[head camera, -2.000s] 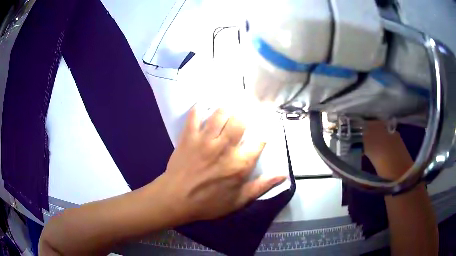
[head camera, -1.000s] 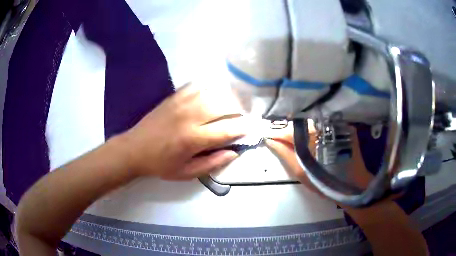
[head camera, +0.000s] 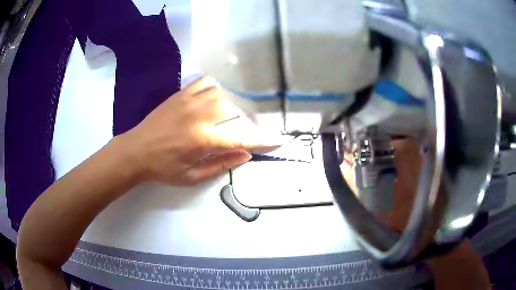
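Observation:
A dark purple cut panel (head camera: 148, 68) lies left of the machine head and runs under my left hand (head camera: 189, 136). My left hand is pressed on the cloth, with its thumb and fingertips at a thin purple edge near the needle area. Glare hides the cloth at the fingertips. My right hand (head camera: 353, 170) is mostly hidden behind the machine head and metal guard; its forearm shows at the lower right. The pale needle plate (head camera: 277, 187) shows in front of the fingers. I cannot tell what the right fingers do.
The white sewing machine head (head camera: 322, 51) with its shiny metal guard (head camera: 435, 141) fills the upper right. A long purple stack (head camera: 31, 113) lies at the left table edge. A grey rounded corner piece (head camera: 240, 205) sits beside the plate. A ruler (head camera: 226, 276) runs along the near edge.
My left hand has moved from lying flat on the white panel to the purple edge near the needle. The white panel's corner is no longer visible. The machine head appears larger and further left.

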